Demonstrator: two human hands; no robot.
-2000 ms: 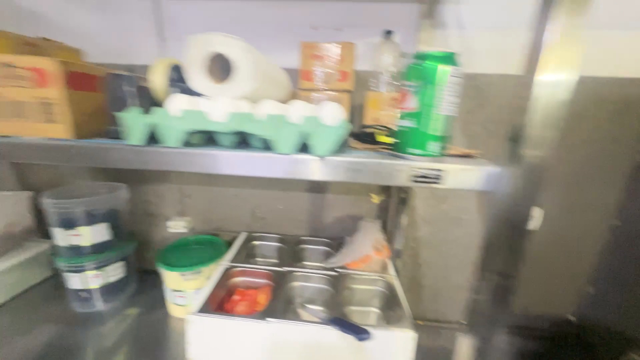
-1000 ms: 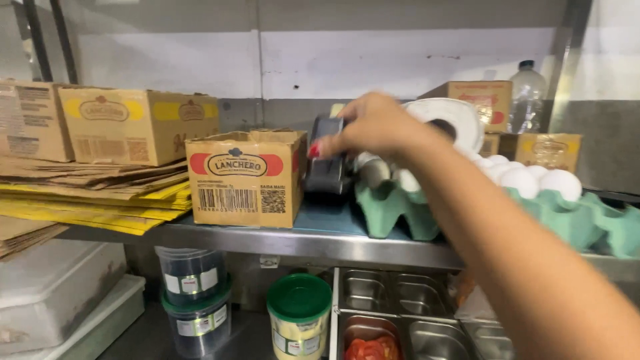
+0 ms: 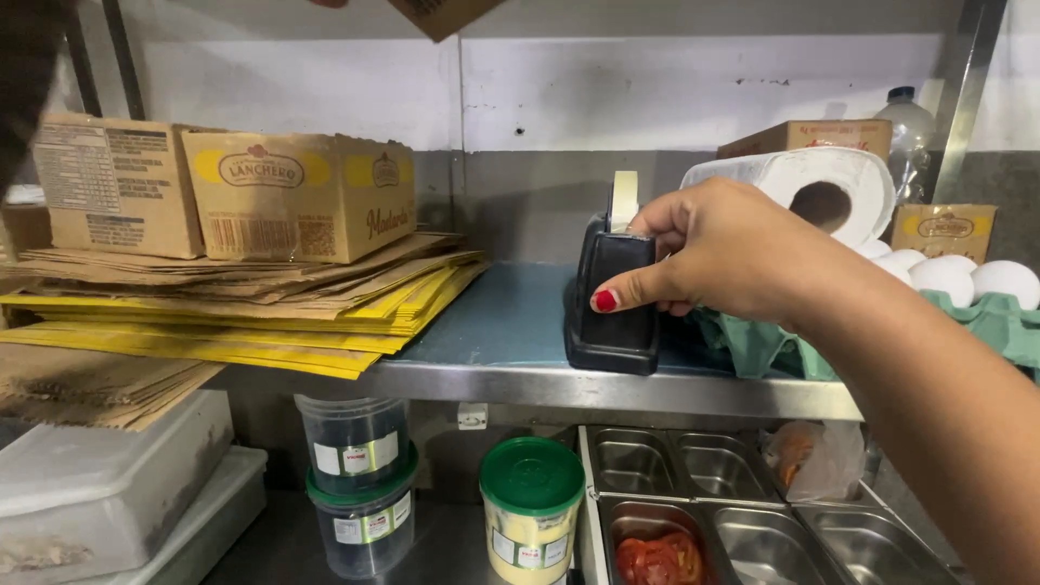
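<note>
My right hand (image 3: 699, 252) grips a black tape dispenser (image 3: 615, 301) by its end, thumb with red nail polish on the near side and fingers curled behind. The dispenser stands upright on the shelf's front edge, a roll of pale tape (image 3: 625, 199) showing above it. At the top edge only a sliver of my left hand (image 3: 329, 2) shows. Beside it the corner of a cardboard box (image 3: 445, 15) hangs in the air; the rest of the box and the grip on it are out of view.
Left on the metal shelf (image 3: 520, 386), cardboard boxes (image 3: 268, 199) rest on stacked paper bags (image 3: 244, 313). At right are a paper roll (image 3: 861, 187) and eggs (image 3: 1007, 283) in a green carton (image 3: 967, 313). Below stand lidded tubs (image 3: 532, 508) and steel pans (image 3: 731, 463), one with sliced tomatoes (image 3: 658, 561).
The small cardboard box that stood left of the dispenser has left the shelf, and a cardboard corner now shows overhead. My right hand remains at the dispenser, now lower on it.
</note>
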